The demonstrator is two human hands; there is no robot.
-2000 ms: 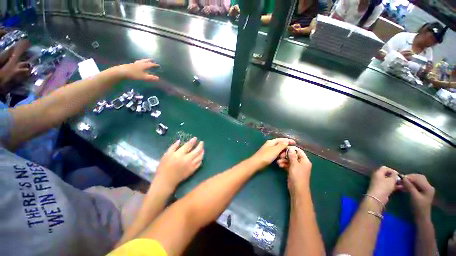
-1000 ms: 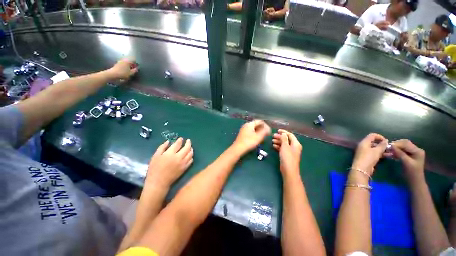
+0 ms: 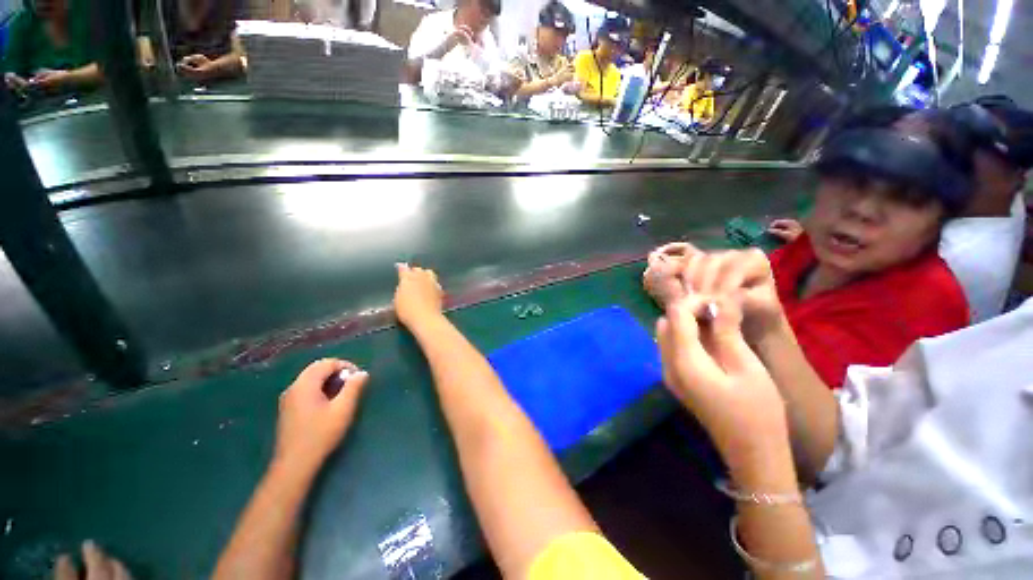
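Note:
My left hand (image 3: 321,410) is over the green bench ledge (image 3: 204,487), closed around a small dark piece, likely a watch case (image 3: 338,382), with a pale spot at the thumb. My right hand (image 3: 419,297) is stretched to the belt's near edge, fingers close together. A tiny bright spot shows at its fingertips; I cannot tell whether it is a held part.
A blue mat (image 3: 583,368) lies right of my right forearm, with clear small parts (image 3: 528,310) behind it. A neighbour's hands (image 3: 725,329) hold a small piece at right. A person in red (image 3: 878,295) sits beyond. Green posts (image 3: 68,261) stand left; stacked trays (image 3: 323,66) are across the belt.
The view has swung right, so the left pile is out of frame. My right hand has moved from beside my left hand to the belt edge. My left hand now holds the dark piece.

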